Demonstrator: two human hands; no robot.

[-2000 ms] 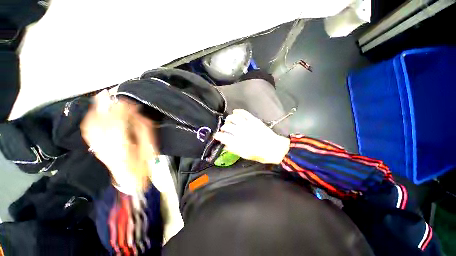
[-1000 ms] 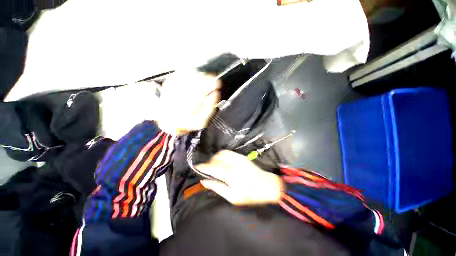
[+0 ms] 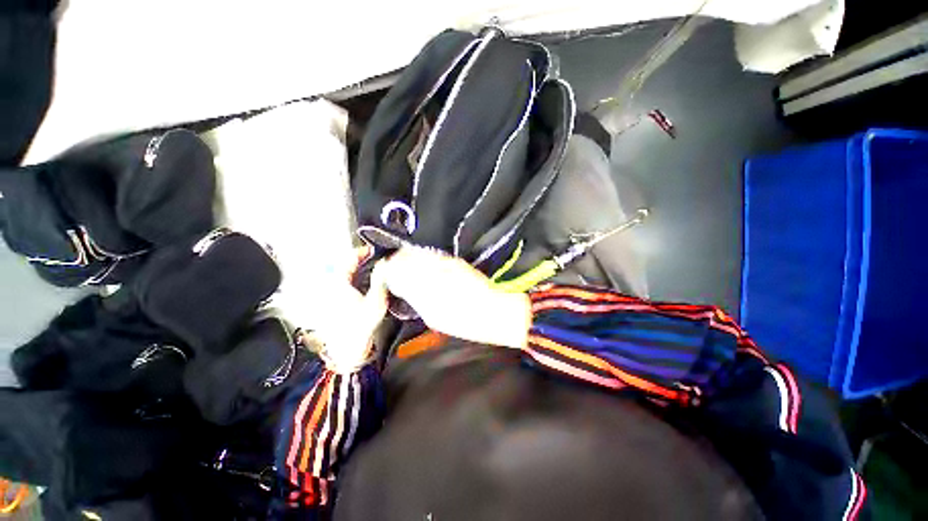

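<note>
A black fabric bag (image 3: 473,153) with pale curved edge lines stands upright over the lap, its far end at the table edge. A pale ring-like puller (image 3: 398,215) shows at its near end. My left hand (image 3: 348,315) and my right hand (image 3: 443,290) meet at this near end and grip the bag there; the fingertips are partly hidden. Lime-green handled snips (image 3: 529,275) with a thin metal tip stick out beside my right hand, pointing right; I cannot tell whether the hand holds them.
Several black bags (image 3: 204,285) are piled at the left. A white-covered table (image 3: 224,61) lies ahead. Blue plastic bins (image 3: 804,265) stand at the right on the grey floor (image 3: 702,193). A small red item (image 3: 661,123) lies on the floor.
The bag has been turned and now stands lengthwise, away from me. My left hand has come back from the far side to meet my right hand at the near end.
</note>
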